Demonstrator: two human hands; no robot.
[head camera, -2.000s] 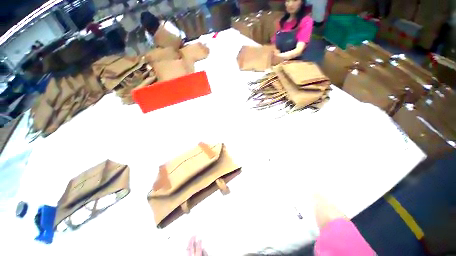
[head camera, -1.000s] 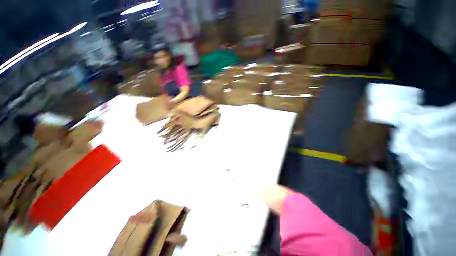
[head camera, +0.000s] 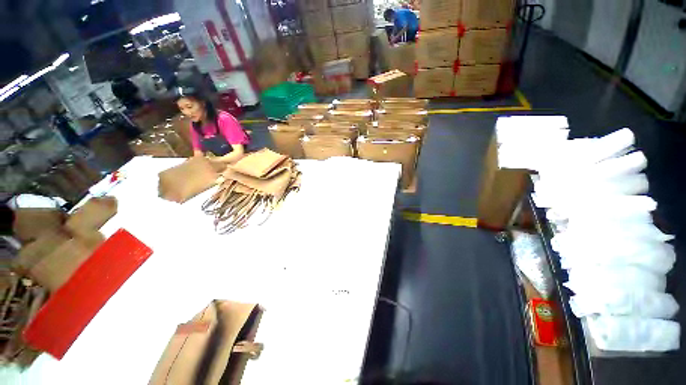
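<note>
A brown tote bag lies on the white table at the bottom left of the view, cut off by the lower edge. It looks partly flattened, with a dark opening and a short tan handle on its right side. Neither of my hands is in the picture, and nothing is seen holding the tote.
A red divider and a heap of brown totes lie on the table. A person in pink sits behind it. White stuffing is stacked at right. Stuffed totes, cartons and a green crate stand beyond.
The view has turned to the right. My pink-sleeved arm has gone out of the picture. The second tote and the blue dispenser have also left view. The white stack at right now shows.
</note>
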